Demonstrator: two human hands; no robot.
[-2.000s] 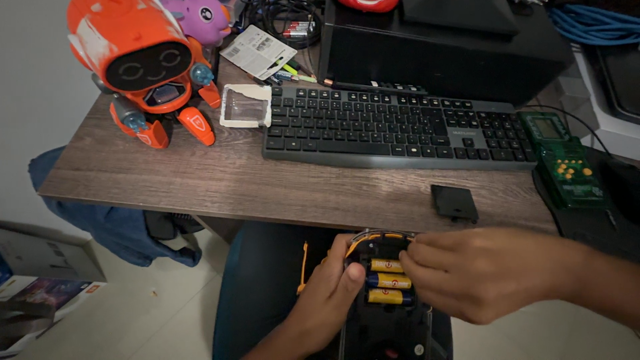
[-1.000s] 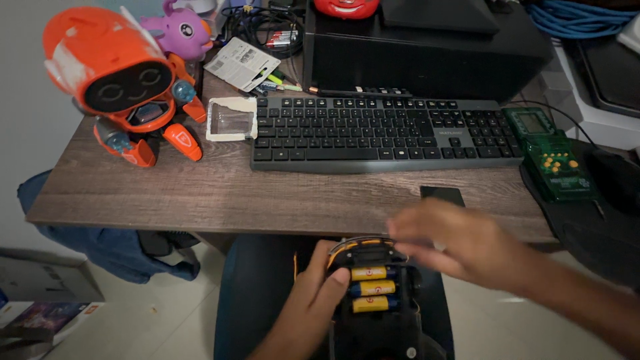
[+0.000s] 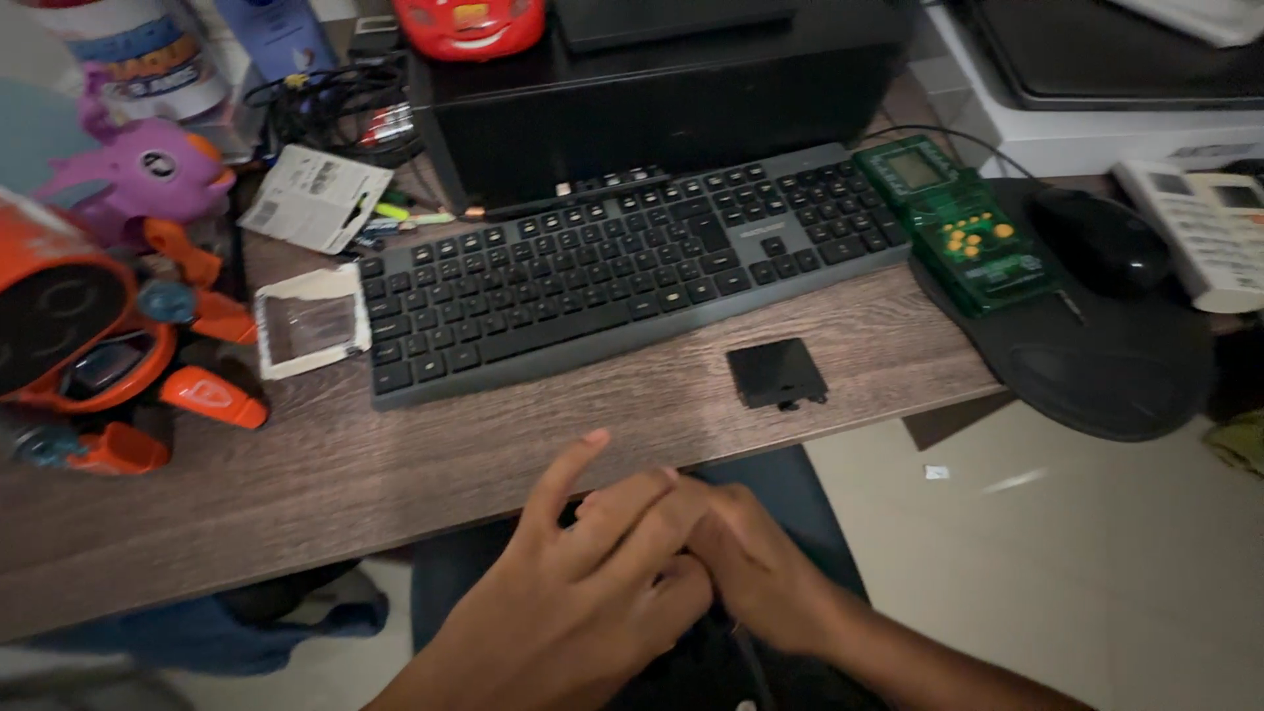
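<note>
My left hand [image 3: 602, 563] lies over my right hand [image 3: 755, 553] above my lap, just in front of the desk edge, and their fingers overlap. What is between or under them is mostly hidden. A dark object [image 3: 696, 667], partly visible with a thin wire, rests below them on my lap; its batteries do not show. On the desk beyond my right hand lies a black plastic battery cover [image 3: 777, 373]. The black keyboard [image 3: 612, 267] sits farther back.
An orange toy robot [image 3: 89, 326], a purple toy [image 3: 148, 178] and opened packaging [image 3: 314, 321] stand at the left. To the right are a green handheld game [image 3: 958, 227], a thin screwdriver-like tip [image 3: 1069, 307], a black mouse [image 3: 1101, 240] and a cordless phone [image 3: 1190, 232]. A black box [image 3: 652, 109] stands behind the keyboard.
My hands have come together, the left now over the right. The open battery compartment with its yellow and blue batteries, seen before, is out of sight. The view has shifted and tilted.
</note>
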